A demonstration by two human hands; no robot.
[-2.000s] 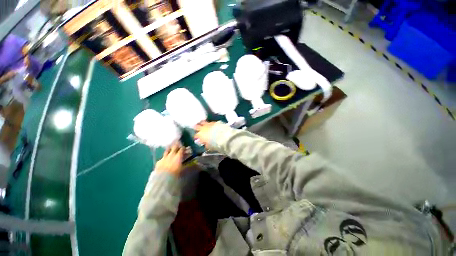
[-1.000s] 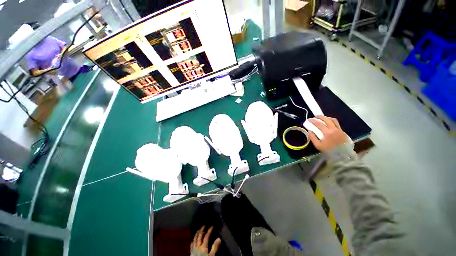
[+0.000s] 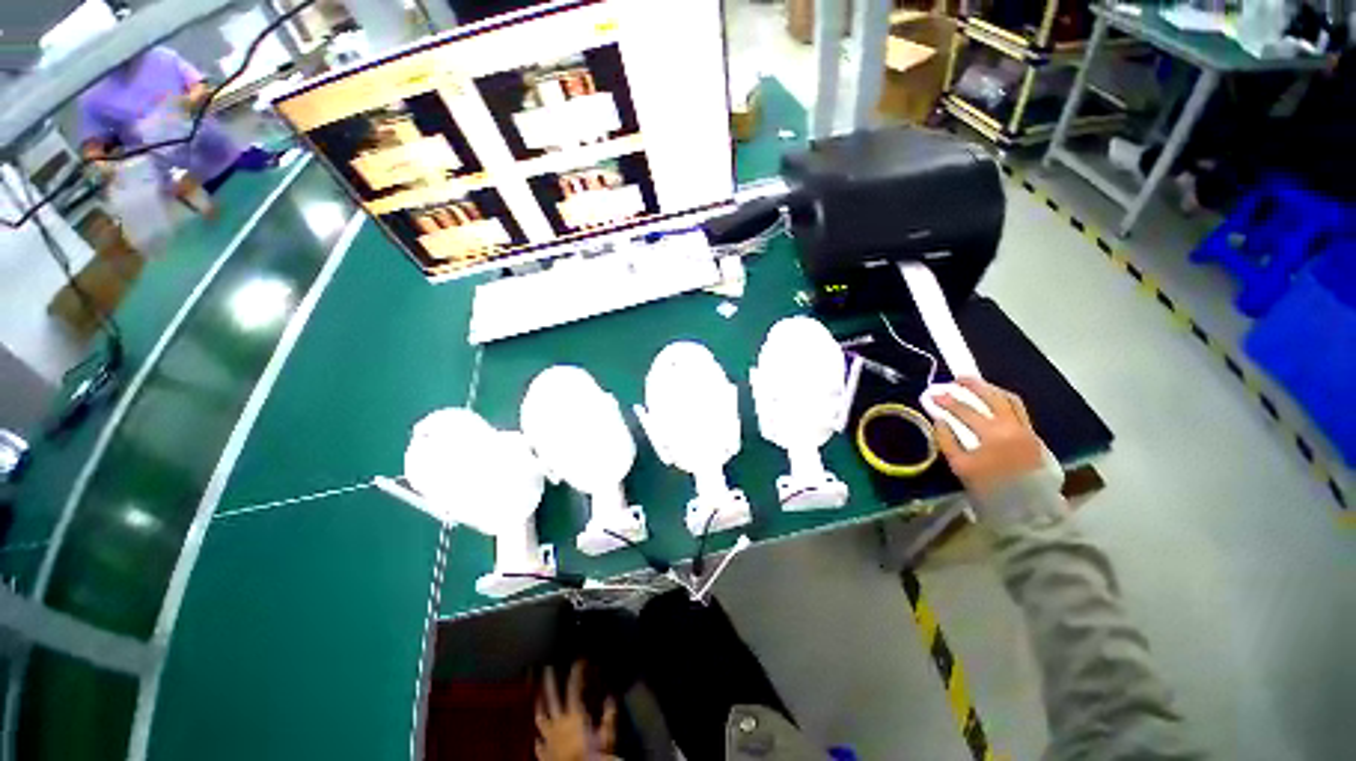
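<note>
Several white security cameras stand in a row on the green bench, backs towards me; the leftmost camera (image 3: 469, 473) has a rod sticking out left, and the rightmost camera (image 3: 800, 390) is beside the tape roll. Their thin cables (image 3: 654, 580) gather at the bench edge. My right hand (image 3: 999, 439) rests over the white mouse (image 3: 956, 413) on the black mat (image 3: 1034, 390). My left hand (image 3: 573, 726) is low at the bottom edge, below the bench, fingers apart and empty. The monitor (image 3: 521, 141) shows four camera views.
A white keyboard (image 3: 595, 286) lies below the monitor. A black label printer (image 3: 897, 208) has a white label strip (image 3: 940, 320) hanging out. A yellow tape roll (image 3: 897, 442) lies beside the mouse. A green conveyor (image 3: 260, 305) runs at left, with a person (image 3: 156, 112) beyond. Blue stools (image 3: 1271, 245) stand at right.
Both hands have left the two left cameras. My right hand went to the mouse and stays on it; my left hand dropped below the bench edge. The view has shifted slightly.
</note>
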